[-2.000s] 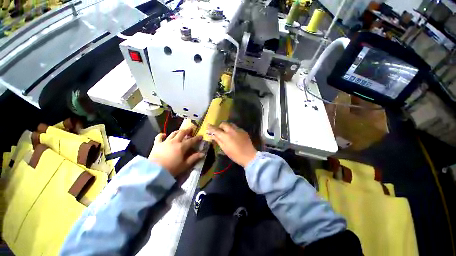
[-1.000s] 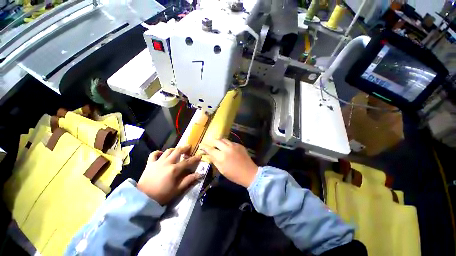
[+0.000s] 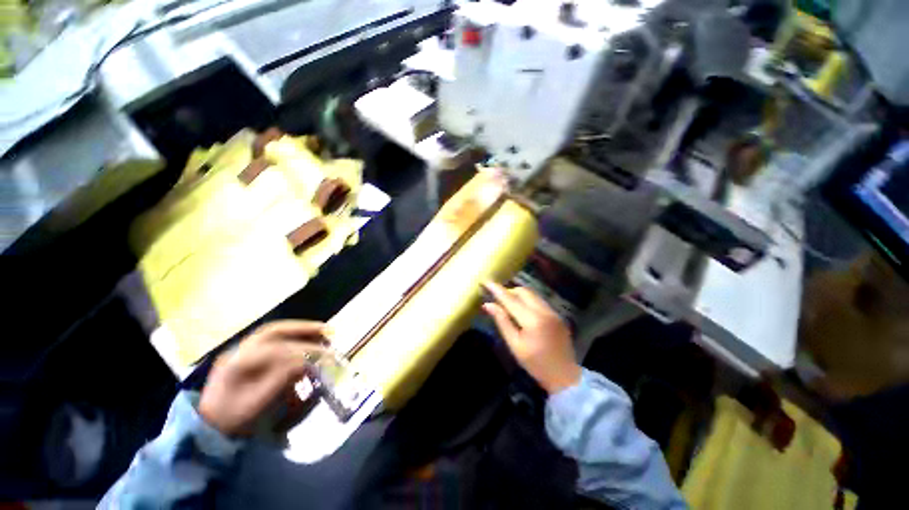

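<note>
A yellow sewn cover (image 3: pixel 449 309) lies along the long white sewing arm (image 3: pixel 319 435). A dark slot or seam line runs lengthwise between the cover and a pale strip with an orange-yellow far part (image 3: pixel 463 214). My left hand (image 3: pixel 261 374) is blurred at the arm's near rounded end, beside small metal parts; its grip cannot be told. My right hand (image 3: pixel 528 329) is at the cover's right side, fingers apart, fingertips at or close to the yellow surface. The white sewing head (image 3: pixel 518 85) stands beyond the cover's far end.
A stack of yellow covers (image 3: pixel 224 264) with brown rolled ends lies on the left. More yellow covers (image 3: pixel 762 463) are at the lower right. A white machine table (image 3: pixel 748 289) stands at the right, with part of the control screen (image 3: pixel 887 199) at the right edge.
The view has swung left and blurred. The cover now extends much nearer to me along the arm. My left hand has moved to the arm's near end; my right hand is at the cover's right side.
</note>
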